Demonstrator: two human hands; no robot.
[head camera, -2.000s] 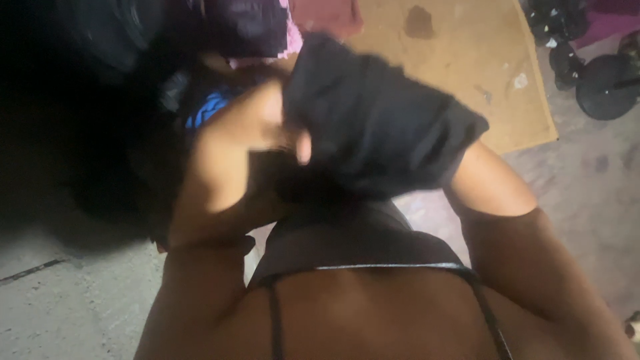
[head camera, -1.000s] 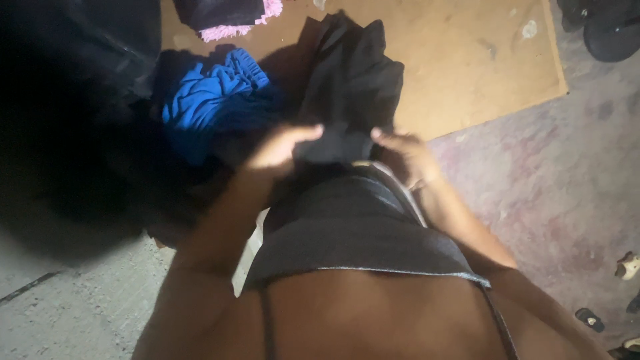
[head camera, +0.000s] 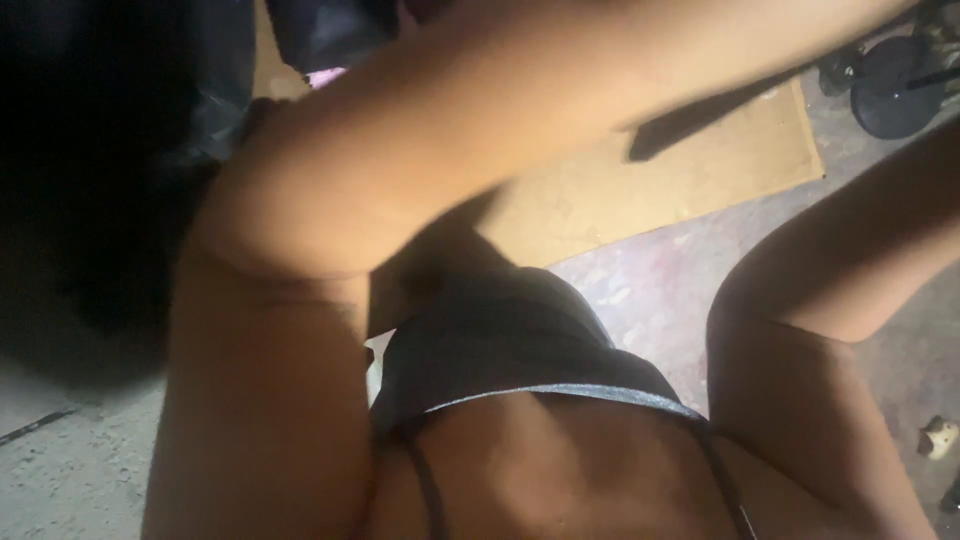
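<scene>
Both my forearms reach up and to the right, and both hands lie beyond the frame, so what they hold is hidden. My left forearm crosses the upper middle, over a tan board or sheet (head camera: 720, 169) on the floor. The right forearm leaves at the right edge. Part of a dark bundle (head camera: 330, 34) with a bit of pink fabric (head camera: 326, 76) shows at the upper left, behind the left arm. My dark top (head camera: 510, 330) is at the lower middle.
A round dark object (head camera: 896, 88) lies on the floor at the upper right. Dark sheeting (head camera: 221, 75) stands at the left in deep shadow. A small pale object (head camera: 937, 437) is on the floor at the lower right. Rough concrete (head camera: 82, 465) shows at the lower left.
One second ago both hands were at a black cloth in front of me, beside a blue garment. Both arms have since swung up and right, out of view. Neither cloth shows now.
</scene>
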